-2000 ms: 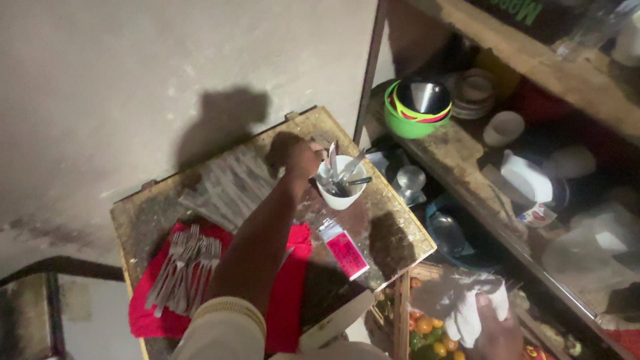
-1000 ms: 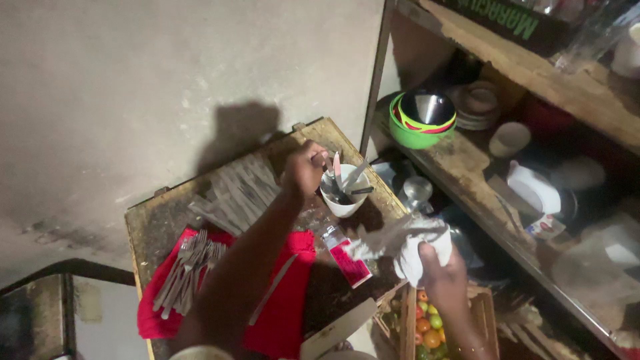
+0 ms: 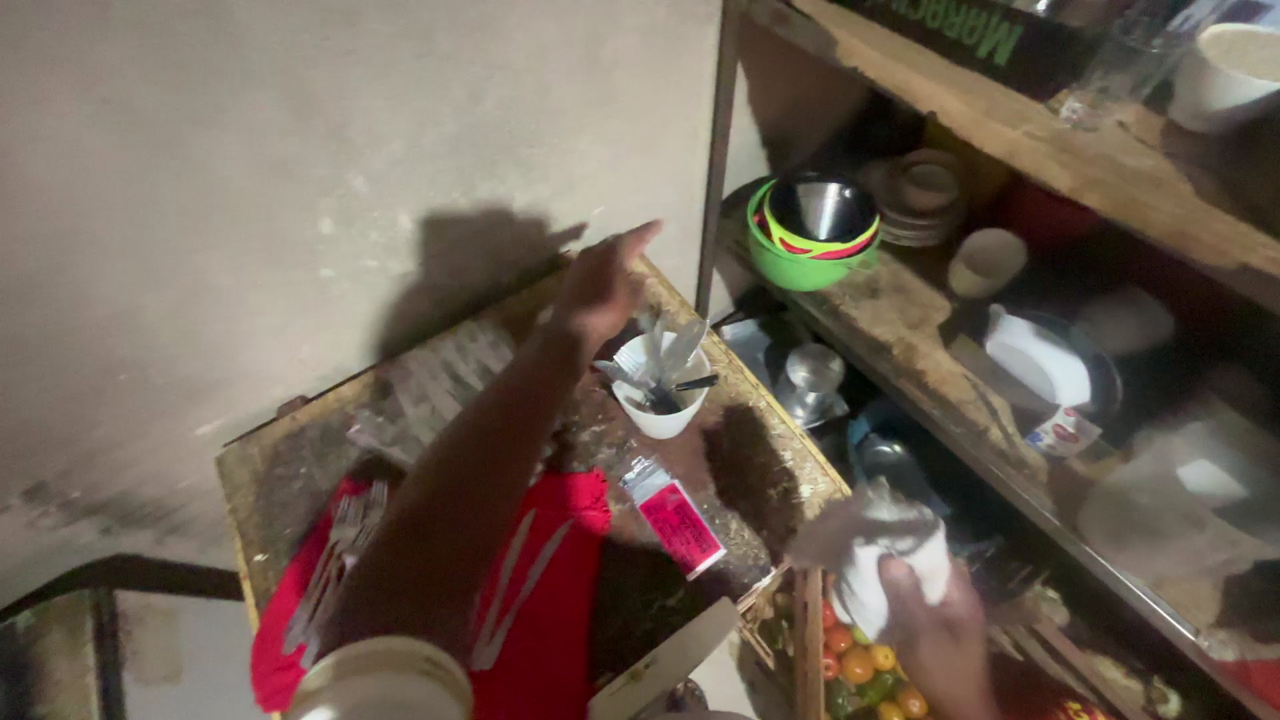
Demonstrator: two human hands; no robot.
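My left hand (image 3: pixel 603 290) is raised just behind a white cup (image 3: pixel 655 420) of cutlery, its fingers apart and nothing seen between them. Forks (image 3: pixel 340 560) lie on a red cloth (image 3: pixel 570 600) at the left, partly hidden by my left forearm; two slim pale utensils (image 3: pixel 515 590) rest on the cloth nearer the middle. A pink-and-clear packet (image 3: pixel 680 525) lies in front of the cup, and clear plastic (image 3: pixel 430 385) is spread along the wall side. My right hand (image 3: pixel 925 610) grips a white cloth (image 3: pixel 890 575) above a crate, at the right of the worn wooden tabletop (image 3: pixel 780 420).
Wooden shelves (image 3: pixel 900 310) on the right hold nested bowls (image 3: pixel 810 260), stacked dishes (image 3: pixel 915 200), a cup (image 3: pixel 987 262) and other ware. A crate (image 3: pixel 808 650) of tomatoes (image 3: pixel 857 664) stands beside the tabletop. The wall (image 3: pixel 350 180) borders its far side.
My left hand has moved from the cup's rim up and away toward the wall. A slim utensil lay on the red cloth one second ago; two lie there now. My right hand still holds the white cloth.
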